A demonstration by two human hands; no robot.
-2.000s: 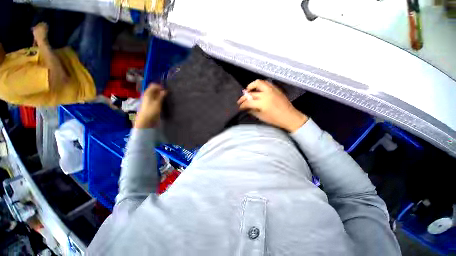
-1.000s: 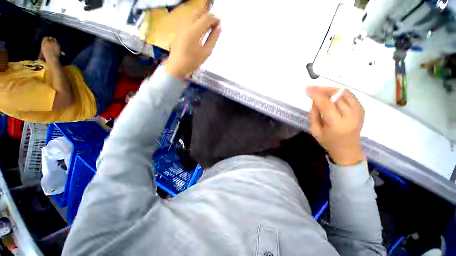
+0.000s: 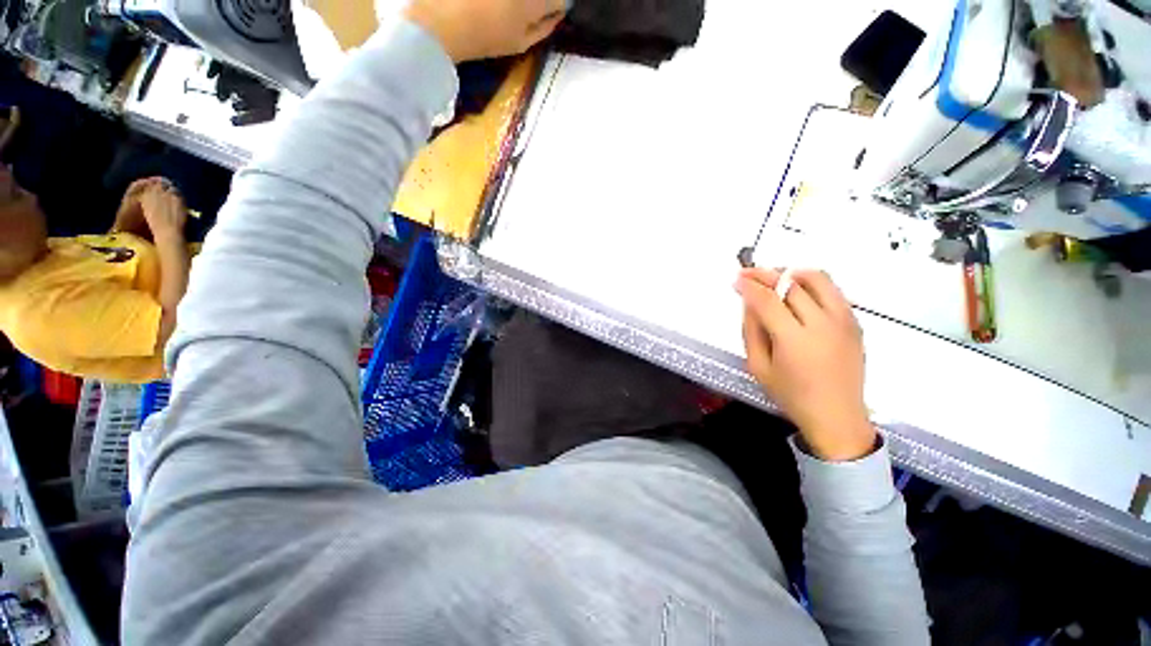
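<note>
My left hand (image 3: 486, 23) reaches to the far side of the table and is partly cut off by the top edge. A dark cloth piece (image 3: 631, 28) lies just right of it; whether the fingers grip it cannot be told. My right hand (image 3: 808, 353) is over the table's front part, with a short thin white stick (image 3: 784, 285), like a marking pen, between its fingers. A dark grey fabric panel (image 3: 574, 391) lies on my lap, partly under the table edge.
The white table (image 3: 631, 164) has a measuring tape along its front edge. A sewing machine (image 3: 985, 114), a black rectangle (image 3: 884, 53) and snips (image 3: 979, 297) are at right. Tan cardboard (image 3: 461, 170) is at left. A blue crate (image 3: 404, 366) stands below; a person in yellow (image 3: 88, 303) sits far left.
My left hand has moved farther over the table, beside dark cloth now in view. My right hand stays over the table with the white stick. The view has shifted, showing more of the machine.
</note>
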